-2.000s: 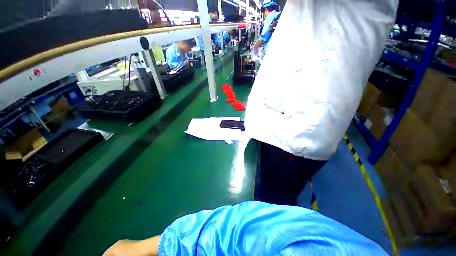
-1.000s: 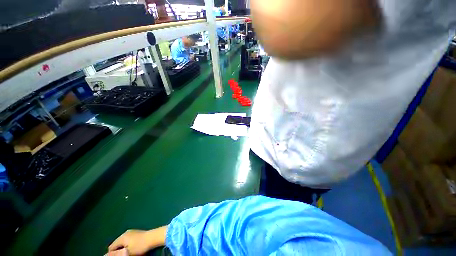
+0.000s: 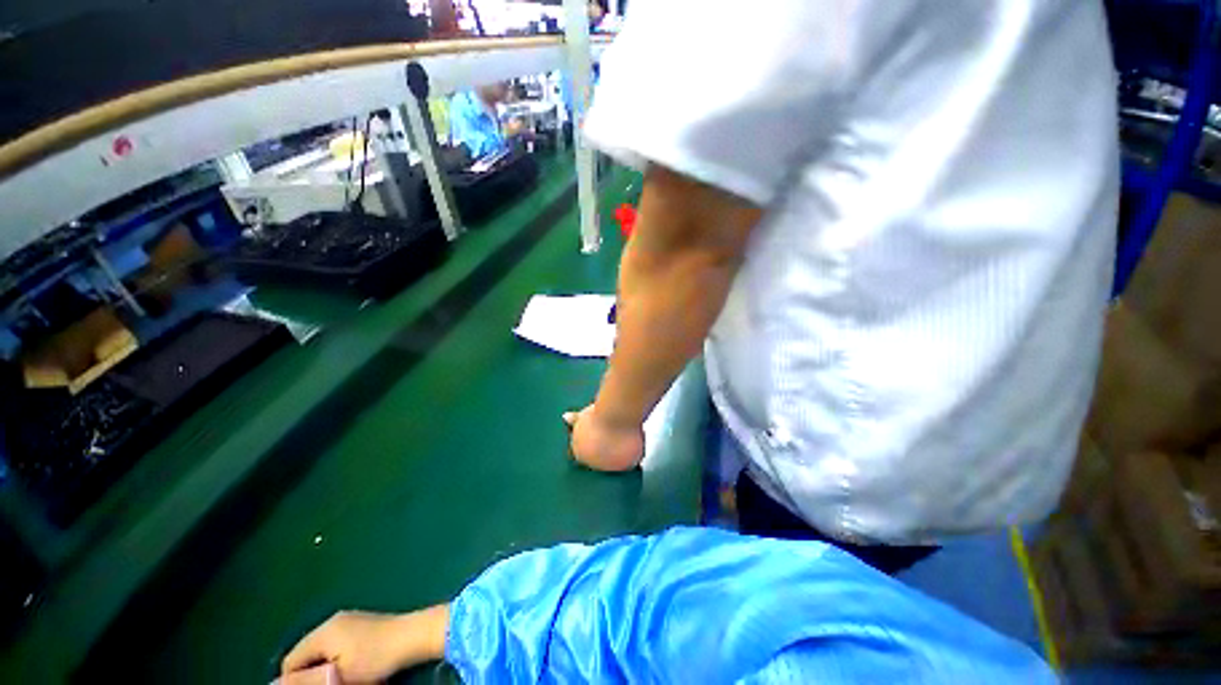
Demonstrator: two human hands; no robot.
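Observation:
My right hand (image 3: 351,645) rests low on the green bench (image 3: 402,468) near the bottom edge, its fingers curled down and partly cut off. A bit of my left hand (image 3: 311,676) shows just under it at the picture's edge; the rest is out of view. No object shows in either hand. A white paper sheet (image 3: 569,325) lies further up the bench, with a dark edge of the phone (image 3: 612,315) on it, mostly hidden by a person's arm. A red part (image 3: 625,217) shows near the white post.
A person in a white short-sleeved shirt (image 3: 924,295) stands close at right, a fist (image 3: 607,442) on the bench. Black trays (image 3: 335,252) with small parts line the far side, with an open cardboard box (image 3: 80,351) beyond. Cardboard boxes (image 3: 1152,402) stand at right.
The person in white has turned and lowered an arm, setting a fist on the bench and covering most of the phone and red parts. My right hand has come further into view since the earliest frame.

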